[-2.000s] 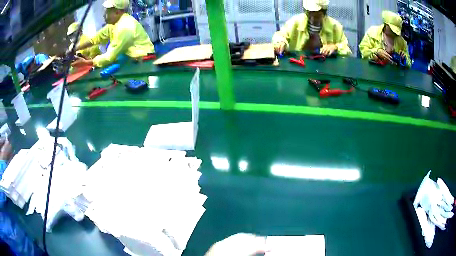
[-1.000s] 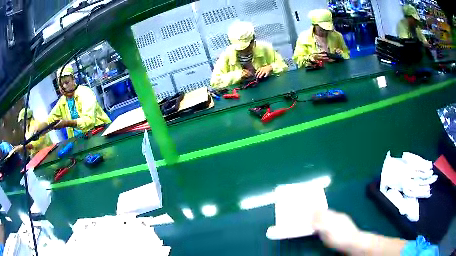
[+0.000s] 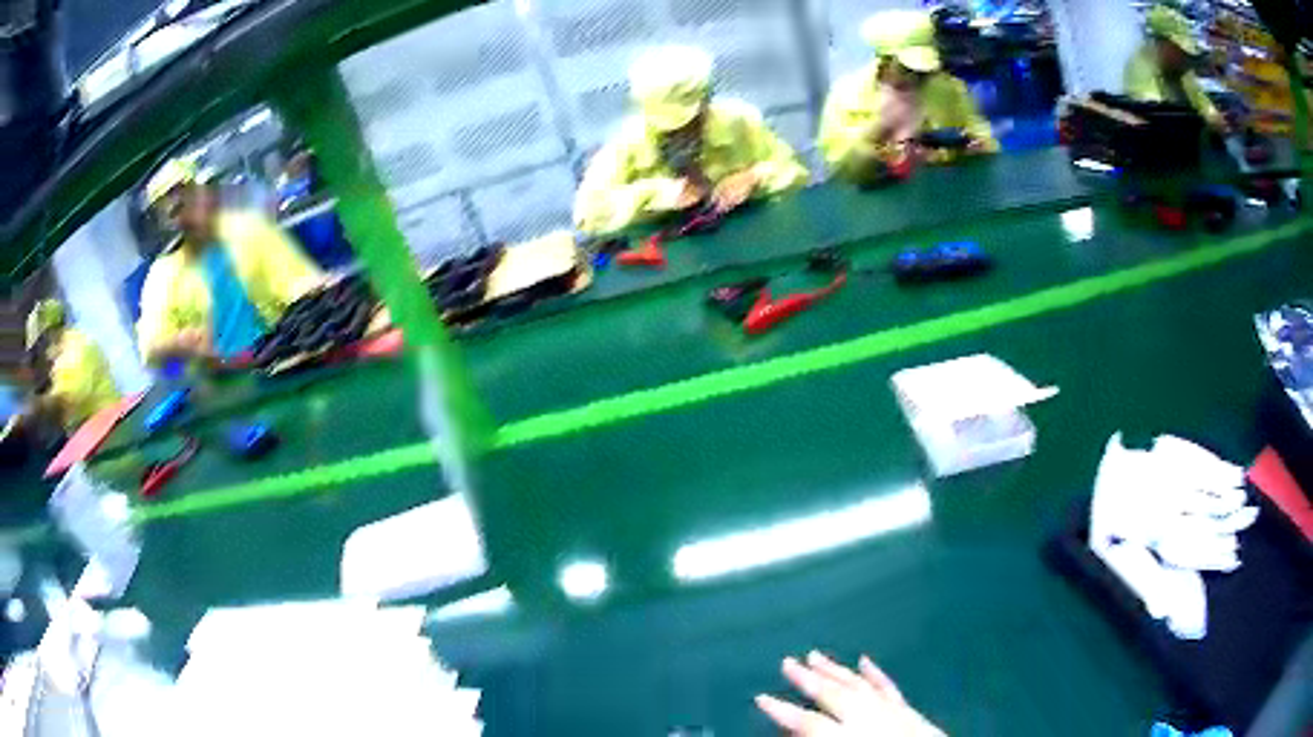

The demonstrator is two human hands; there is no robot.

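A small white box (image 3: 972, 418) sits on the dark green surface right of centre, with a flap sticking out at its right. My right hand (image 3: 850, 701) is at the bottom edge, cut off, with fingers spread and nothing in it, below and apart from the box. My left hand is not in view. A white carton (image 3: 415, 550) stands left of centre, its tall lid upright and blurred. A pile of white flat card blanks (image 3: 317, 670) lies at the lower left.
A black tray (image 3: 1238, 634) with small white folded pieces (image 3: 1169, 518) is at the right, beside a red sheet and shiny bags. A green upright (image 3: 389, 274) and a green strip cross the view. Beyond are people in yellow, red leads and a blue handheld unit (image 3: 940, 261).
The view has turned right since the oldest frame. The white box has moved from my right hand to farther up the surface. My right hand has let go and drawn back to the bottom edge.
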